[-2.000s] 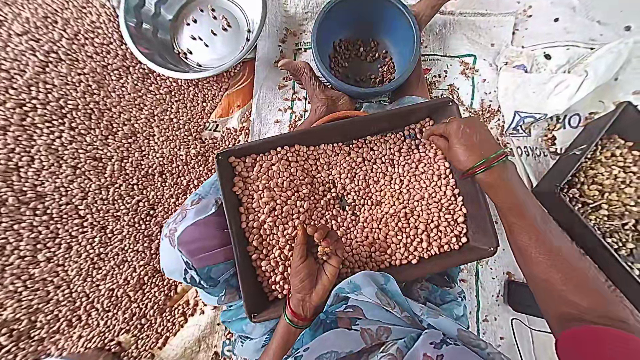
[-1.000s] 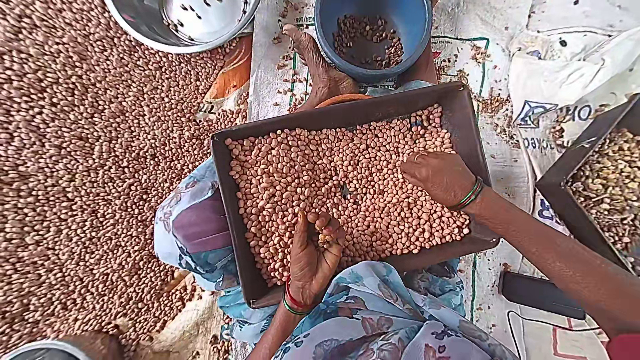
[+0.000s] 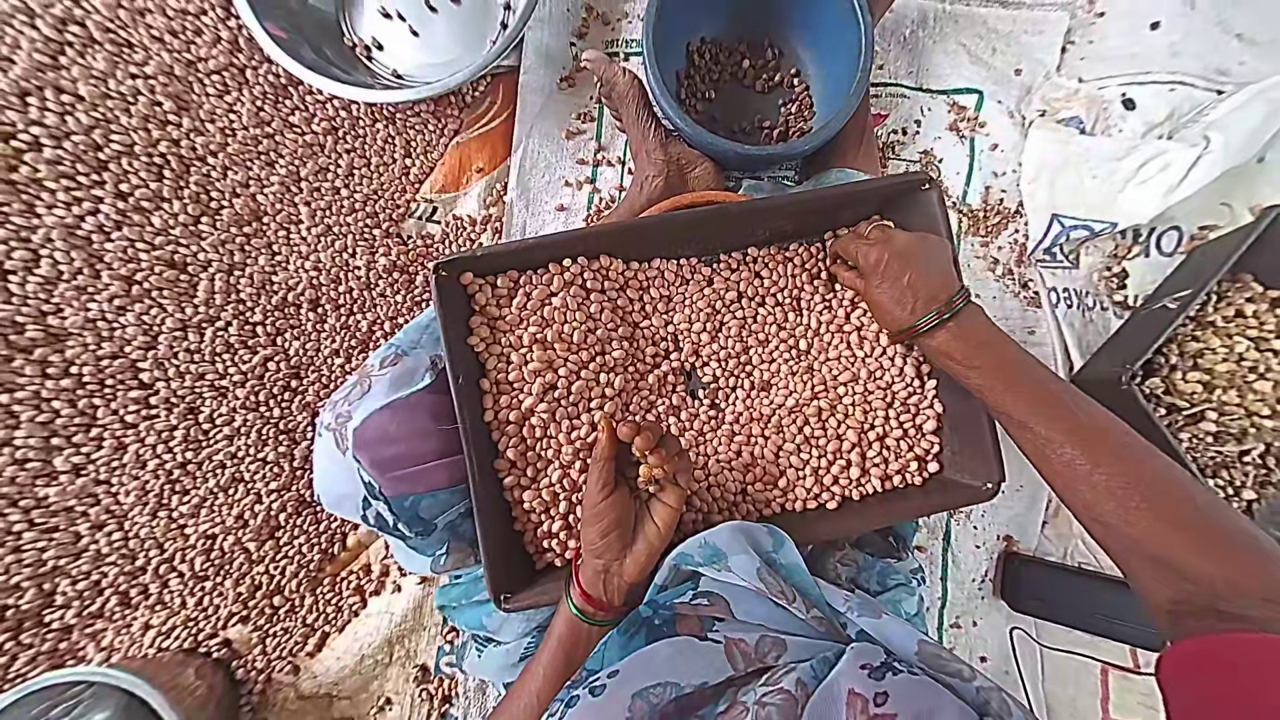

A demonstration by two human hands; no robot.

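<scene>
A dark rectangular tray [image 3: 720, 212] rests tilted across my lap, spread with pinkish-brown nuts or seeds [image 3: 790, 380] that look like shelled peanuts. Palm up over the tray's near left part, my left hand [image 3: 630, 500] has curled fingers around a few small yellowish-brown bits [image 3: 650, 472]. At the far right corner of the tray, my right hand [image 3: 895, 275] touches the seeds with its fingertips bent down; whether it pinches anything is hidden. Both wrists wear red and green bangles.
Beyond the tray stand a blue bowl [image 3: 660, 90] holding dark seeds and a steel basin [image 3: 400, 95]. A large seed heap [image 3: 200, 300] covers the left. At right are another dark tray [image 3: 1120, 370] with paler pieces, a printed white sack [image 3: 1080, 190] and a black phone-like object [image 3: 1080, 598].
My right hand was over the seeds in the tray's right part one second ago and is now at the far right corner. My left hand has stayed curled around the bits.
</scene>
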